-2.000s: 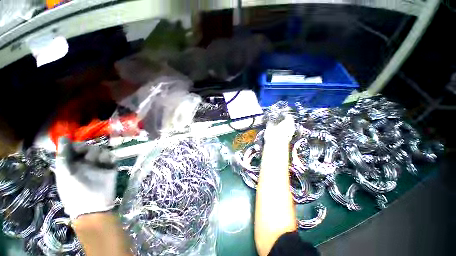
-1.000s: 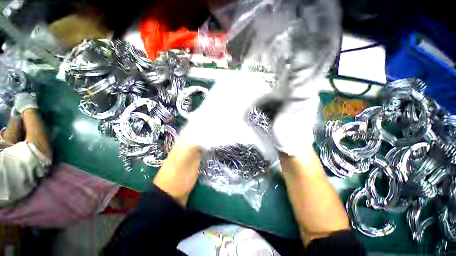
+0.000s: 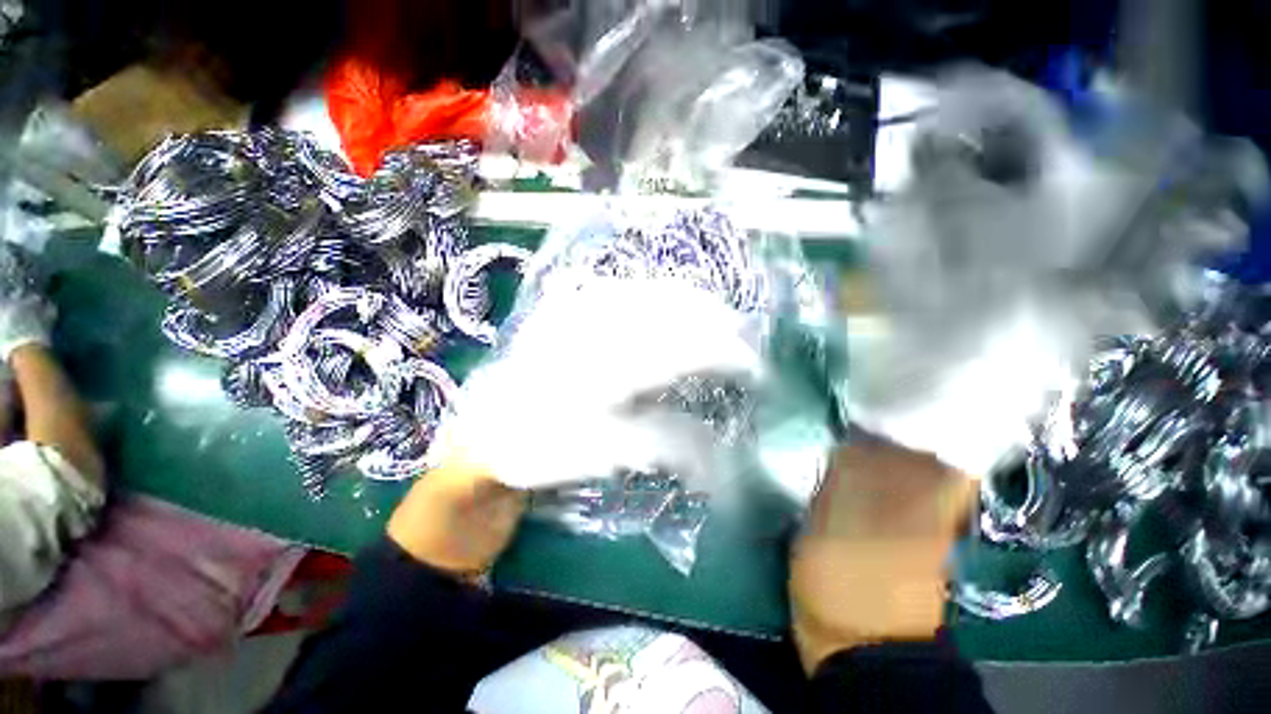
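Note:
A loose heap of thin silver rings (image 3: 669, 251) lies in the middle on crinkled clear plastic. My left hand (image 3: 599, 384), in a white glove, is blurred and lies over the heap; what its fingers hold, if anything, cannot be made out. My right hand (image 3: 962, 328), also gloved and strongly blurred, is raised to the right of the heap; its fingers and any content are unclear. Ring bundles (image 3: 335, 356) are piled on the left and more ring bundles (image 3: 1171, 433) on the right, partly behind my right hand.
Clear plastic bag (image 3: 683, 98) stands crumpled behind the heap. Red-orange plastic (image 3: 404, 119) lies behind the left pile, with a brown cardboard box (image 3: 160, 119) at left rear. A coworker's gloved hand (image 3: 21, 321) and sleeve show at the left edge. A blurred blue thing is at right rear.
My right hand has moved from the heap to the right and now blurs in front of the right pile. My left hand stays over the heap. The plastic bag has dropped back, uncovering more rings.

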